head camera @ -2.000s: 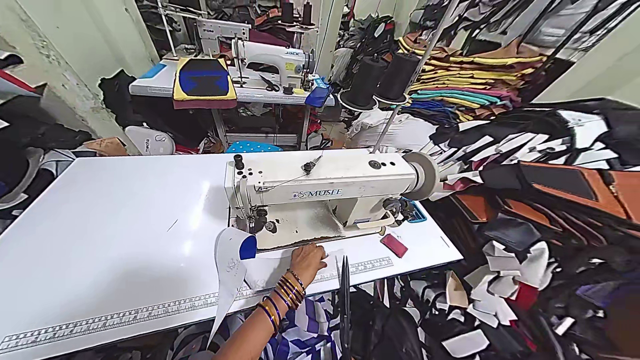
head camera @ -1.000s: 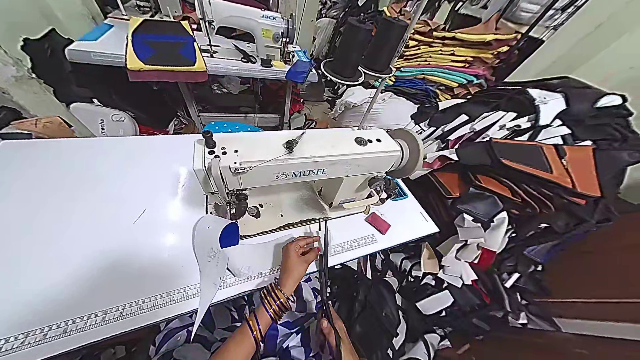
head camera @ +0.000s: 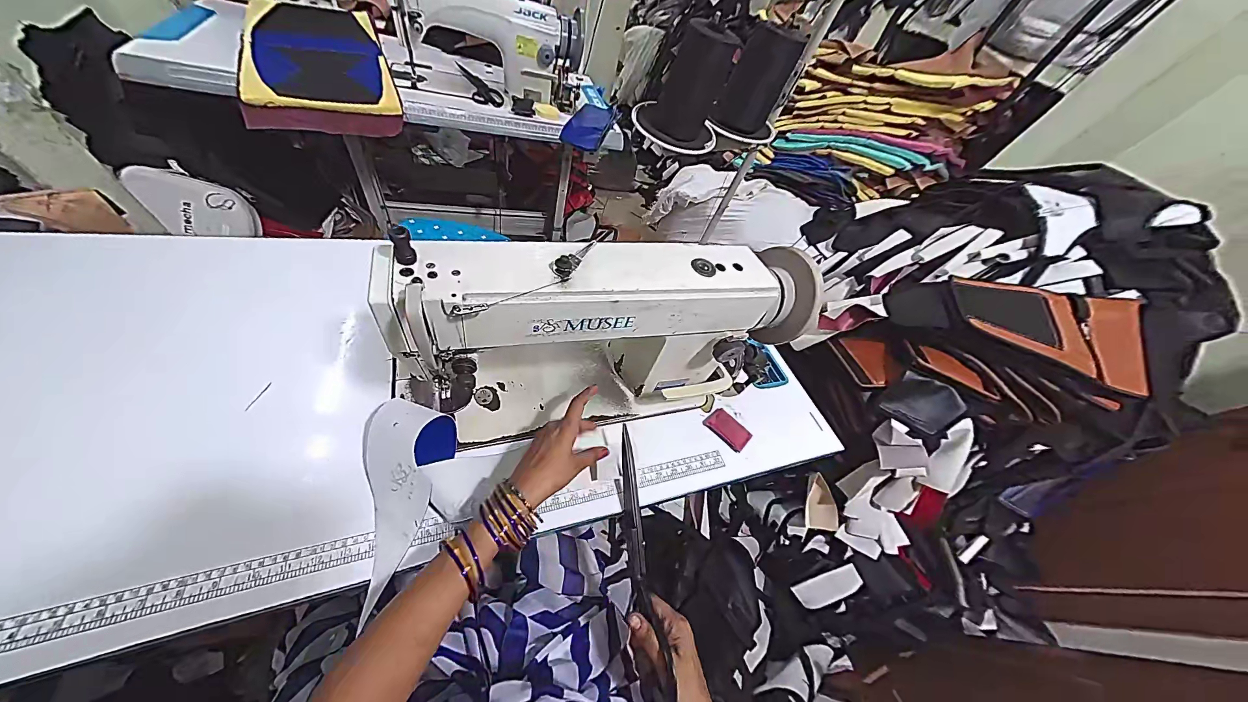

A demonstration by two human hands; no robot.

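Observation:
A white Musee sewing machine (head camera: 585,302) stands on the white table. My left hand (head camera: 565,448), with bangles at the wrist, is over the table's front part, its index finger and thumb apart, beside a small pale piece (head camera: 592,444). Around the handles of long dark scissors (head camera: 634,517) my right hand (head camera: 663,643) is closed, low in the view; the blades point up and away past the table's front edge. A white piece with a blue patch (head camera: 395,478) lies left of my left hand and hangs over the edge. A dark red block (head camera: 727,429) lies to the right.
A printed ruler strip (head camera: 195,590) runs along the table's front edge. Black thread cones (head camera: 684,83) stand behind the machine. A second sewing machine (head camera: 507,39) is at the back. Heaps of dark pieces and white scraps (head camera: 873,517) lie to the right, with a stacked pile of coloured pieces (head camera: 877,107) behind.
My right hand, out of sight two seconds ago, now shows on the scissors. My left index finger and thumb have spread since one second ago.

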